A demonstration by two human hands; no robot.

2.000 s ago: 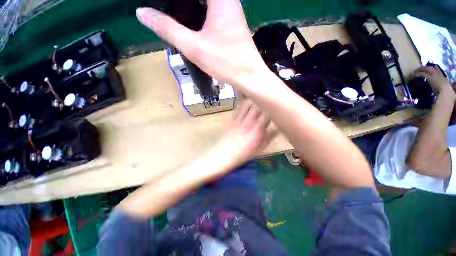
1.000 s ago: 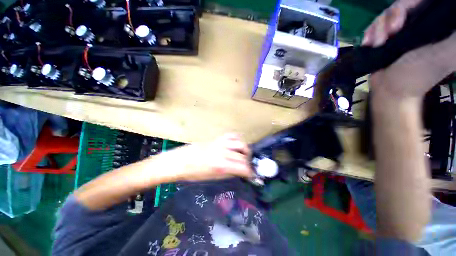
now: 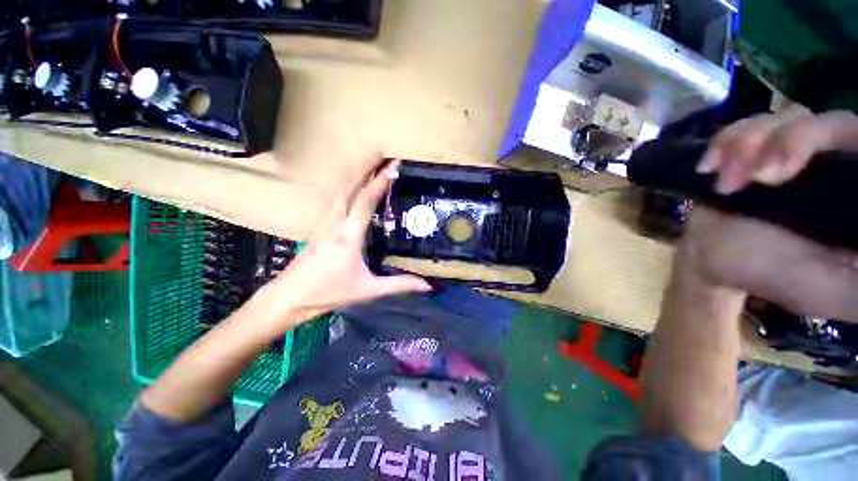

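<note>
A black housing (image 3: 513,225) lies on the bench in front of me, its open side up. It has a white round motor (image 3: 420,221), a tan round opening beside it and a long slot along the near edge. My left hand (image 3: 353,249) grips the housing's left end, fingers at the far corner and thumb at the near edge. My right hand (image 3: 767,155) is wrapped around a thick black electric screwdriver (image 3: 677,162), held sideways. Its tip end is at the front of the silver and blue screw feeder (image 3: 602,113); the exact bit contact is unclear.
More black housings with motors and red wires (image 3: 174,85) stand in rows at the far left. A green basket (image 3: 169,291) with dark parts is below the bench at left. Red stools (image 3: 85,225) stand beyond the bench edge. Another person's light clothing (image 3: 800,413) shows at lower right.
The left hand has brought a housing from the near edge onto the bench and turned it face up. The right hand has moved with the screwdriver to the feeder front. The view has shifted.
</note>
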